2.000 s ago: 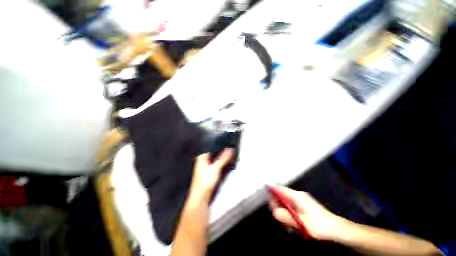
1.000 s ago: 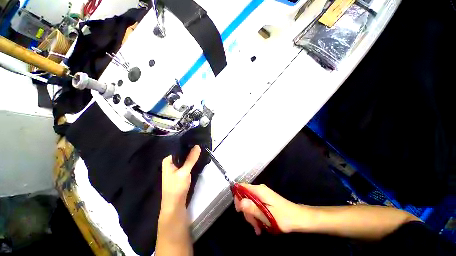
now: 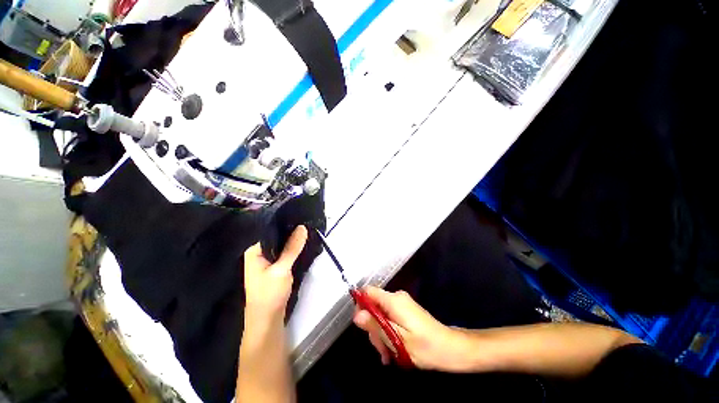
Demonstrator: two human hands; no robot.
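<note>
The black garment piece [image 3: 185, 271] lies left of and below the needle area, over the table's left edge. My left hand [image 3: 272, 271] pinches its folded edge just below the presser foot [image 3: 303, 183]. My right hand [image 3: 414, 330] grips the red handles of the scissors [image 3: 380, 319]. The blades point up and left, with the tips at the cloth edge beside my left thumb. Whether the tips touch the cloth I cannot tell. The white sewing machine head [image 3: 236, 59] stands above the cloth.
A black elastic band [image 3: 315, 51] wraps the machine arm. Small plastic packets [image 3: 516, 55] lie at the table's upper right edge. A grey post [image 3: 118, 120] with a wooden handle [image 3: 35, 85] stands at the head's left end. The worn table edge [image 3: 98, 303] runs down the left.
Since the first frame, my right hand has brought the scissors from the table's front edge up to the cloth. My left hand still holds the cloth below the foot. The view has shifted.
</note>
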